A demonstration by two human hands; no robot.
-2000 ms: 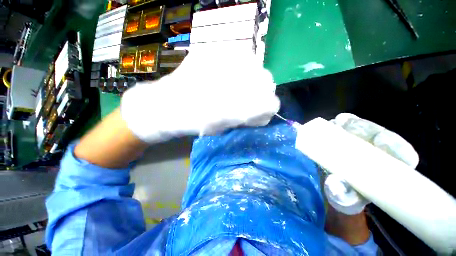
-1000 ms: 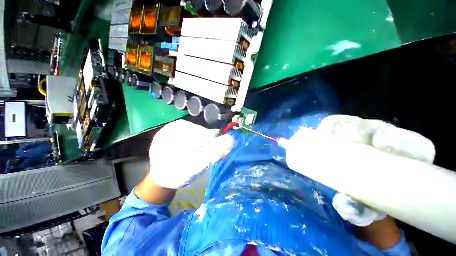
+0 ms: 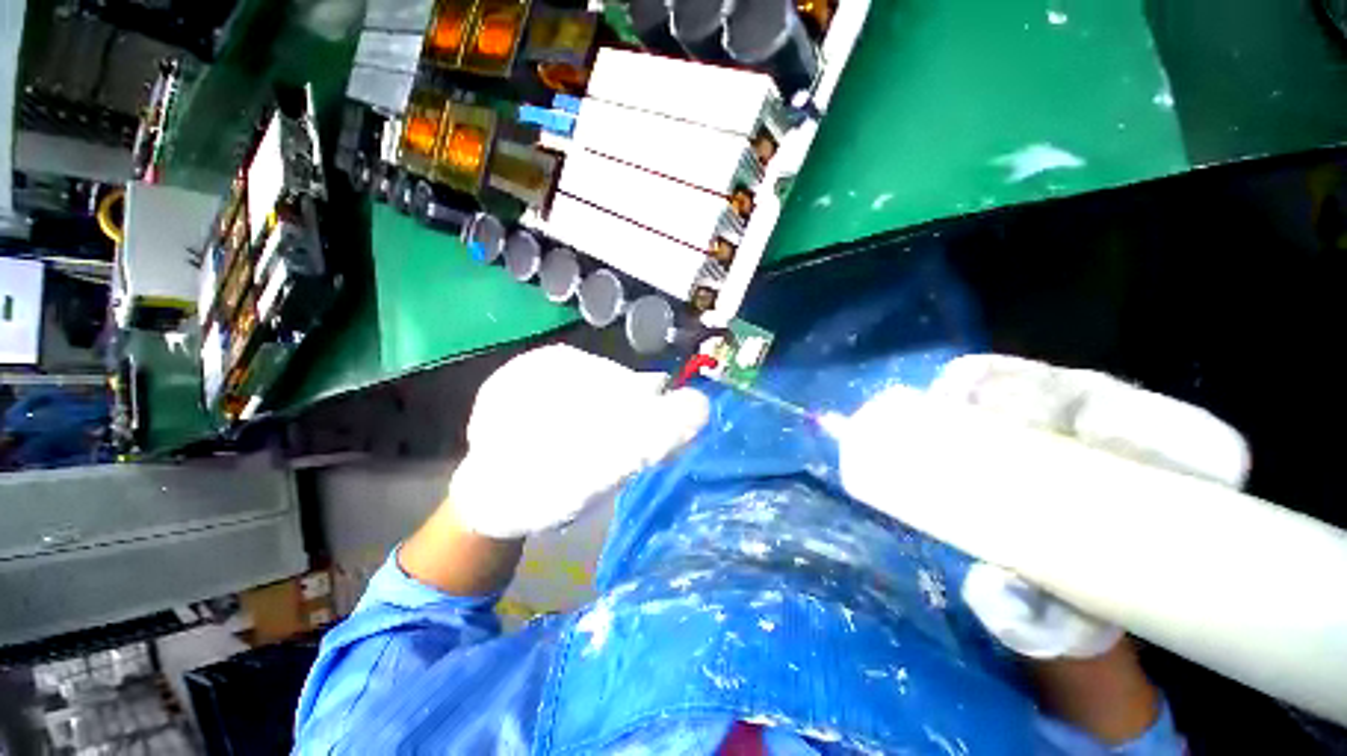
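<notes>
My right hand point(image 3: 1086, 421), in a white glove, is shut around the milky white syringe barrel point(image 3: 1093, 510). Its thin needle point(image 3: 768, 399) points left, the tip close to the red and black lead wires point(image 3: 697, 365) at the near corner of the power board point(image 3: 765, 222). A small green bare part of the board point(image 3: 746, 355) shows there. My left hand point(image 3: 576, 436), in a white glove, is just below that corner with its fingertips at the wires; whether they pinch the wires cannot be told.
The board rests on a green mat point(image 3: 946, 148) and reaches past its near edge. Grey round capacitors point(image 3: 601, 296) line its left side beside white bars point(image 3: 650, 163). Another board point(image 3: 259, 251) stands at left. A blue apron point(image 3: 768, 591) with white spots is below.
Since two seconds ago my left hand moved off the board to its near corner, and the needle came to the wires there. Over the last second the view shifted slightly while the hands stayed there.
</notes>
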